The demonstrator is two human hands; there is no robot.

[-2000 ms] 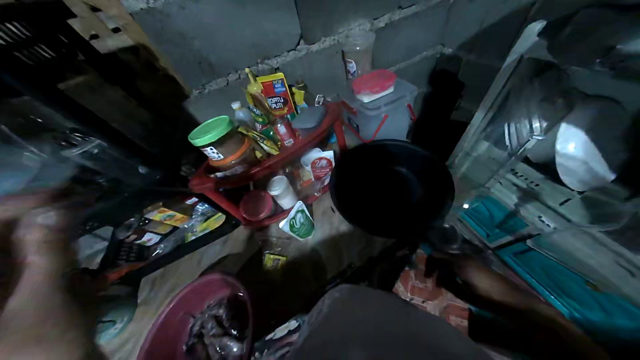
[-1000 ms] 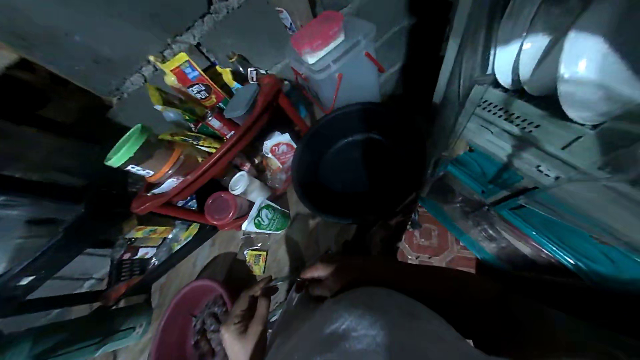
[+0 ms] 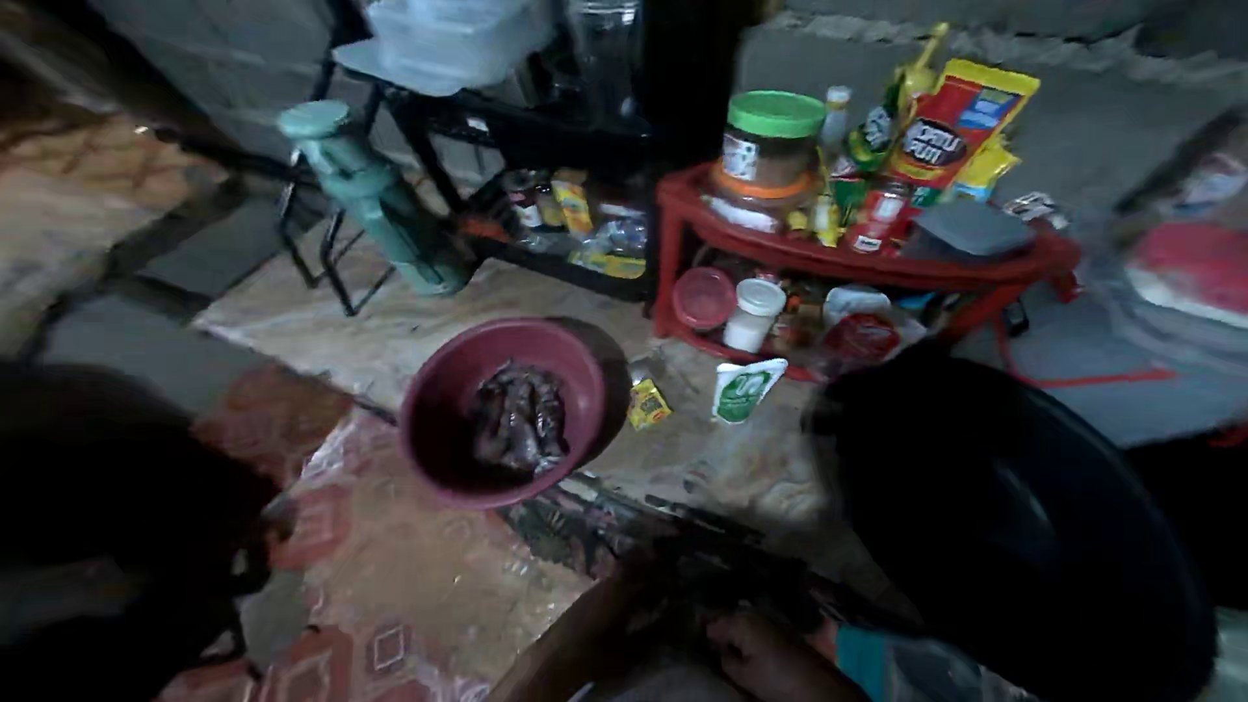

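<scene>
A pink-purple plastic basin (image 3: 422, 429) holds several dark, wet, slick pieces that look like squid or fish (image 3: 522, 419). My left hand (image 3: 673, 580) is at the bottom middle, right of and below the basin, in deep shadow; its fingers are hard to make out. Close by on its right, my right hand (image 3: 751, 648) has its fingers curled; whether it holds something cannot be seen. A large black round basin or pan (image 3: 1014, 517) fills the lower right. A small yellow packet (image 3: 648, 405) and a green-and-white pouch (image 3: 746, 390) lie between the two basins.
Behind stands a red plastic rack (image 3: 868, 252) with jars, sachets and tubs. Left of it are a black shelf (image 3: 585, 268) and a green cylindrical object (image 3: 385, 214). A lidded clear bucket (image 3: 1102, 390) is at the right. A dark blurred shape (image 3: 117, 546) covers the lower left.
Two seconds ago my left hand was raised at the far left and my right hand was beside the black basin; both are now close together at the bottom. The view has swung left.
</scene>
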